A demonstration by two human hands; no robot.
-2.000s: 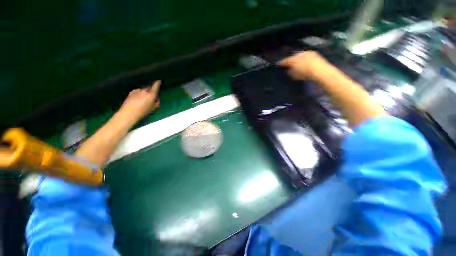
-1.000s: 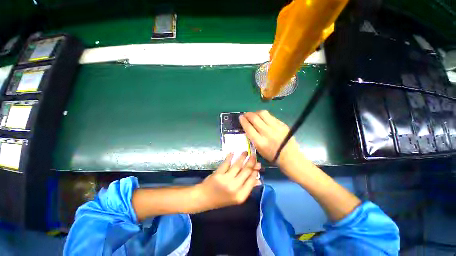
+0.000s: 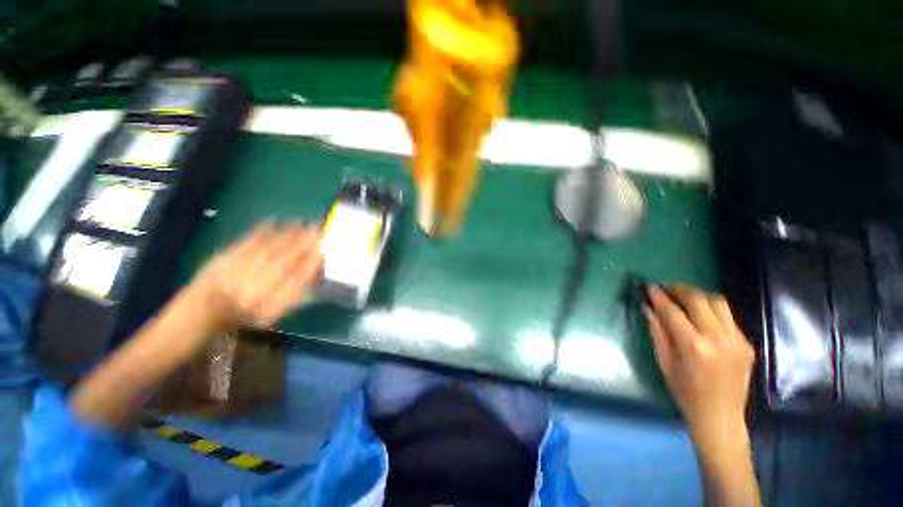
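The picture is blurred. An open phone (image 3: 354, 245) with a pale battery area and a dark top end lies slightly tilted on the dark-green bench. My left hand (image 3: 259, 275) is at its left side, fingertips at or over its edge; the blur hides whether they grip it. My right hand (image 3: 699, 342) is at the bench's right, with a small dark piece, looking like a black cover (image 3: 634, 293), at its fingertips. The yellow-orange electric screwdriver (image 3: 453, 109) hangs bit down, right of the phone in view.
A black phone tray (image 3: 198, 188) with several pale-centred phones stands at left. A round screw dish (image 3: 600, 203) sits near the white strip (image 3: 554, 145), a black cord crossing in front. A glossy black plastic tray (image 3: 804, 342) is at right. Yellow-black floor tape (image 3: 203, 446) shows below the bench.
My hands have moved apart, left hand and phone to the left, right hand to the right with the dark piece. The screwdriver now hangs further left in view. The view has shifted.
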